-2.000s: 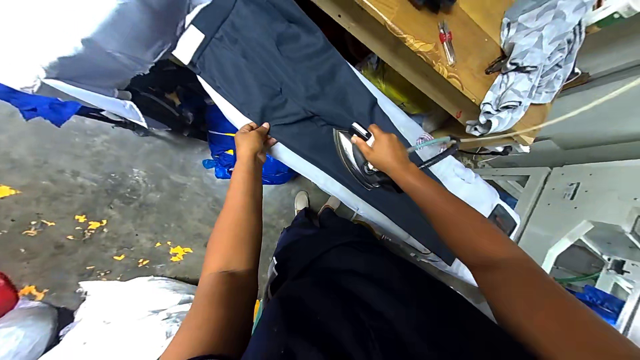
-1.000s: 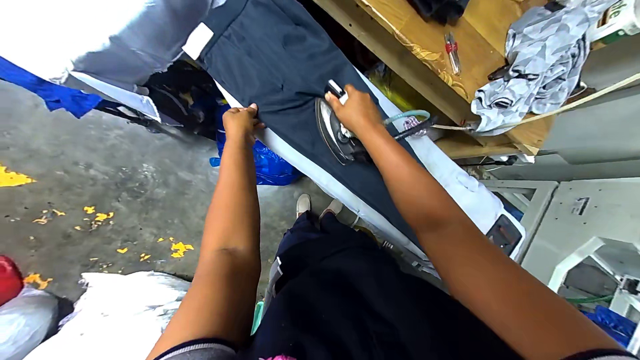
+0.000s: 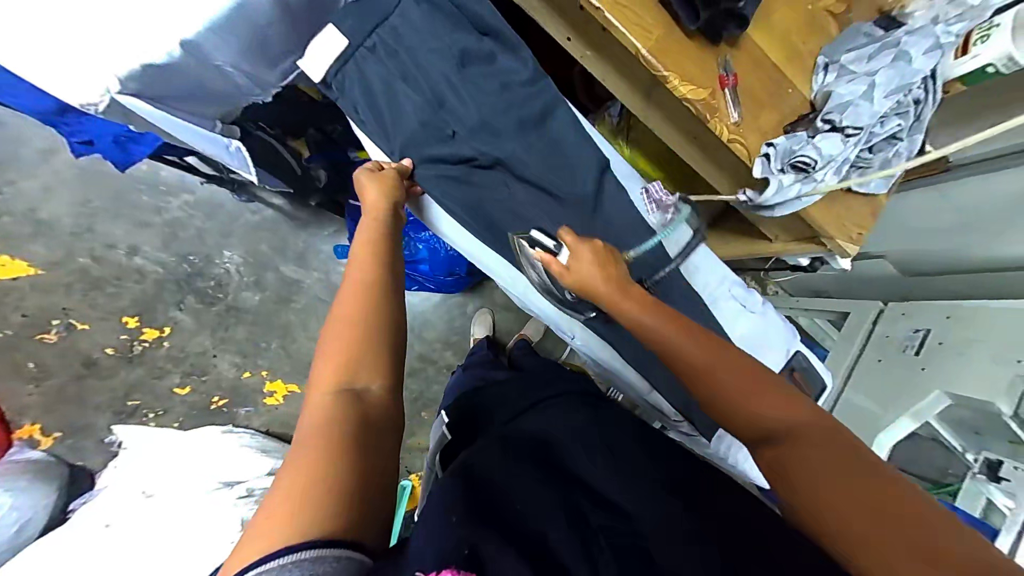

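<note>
Dark trousers [image 3: 496, 120] lie lengthwise over a padded ironing board [image 3: 720, 296] with a white cover. My left hand [image 3: 386, 186] pinches the trousers' near edge at the board's left side. In my right hand [image 3: 588, 268] is the handle of a steam iron [image 3: 552, 284], its soleplate resting on the trouser leg near the board's near edge. A hose and cord [image 3: 668, 240] run from the iron's rear toward the right. A white tag or pocket piece [image 3: 323, 53] shows at the trousers' upper left end.
A wooden table [image 3: 768, 64] beyond the board bears a red-handled tool [image 3: 729, 90], a crumpled patterned cloth [image 3: 864, 112] and a white tub [image 3: 988, 48]. A blue plastic bag [image 3: 436, 256] lies below the board. White sacks [image 3: 160, 496] stand at lower left, and yellow scraps [image 3: 280, 390] dot the floor.
The iron, in my right hand, has moved down along the trouser leg since one second ago. My left hand stays at the trousers' edge.
</note>
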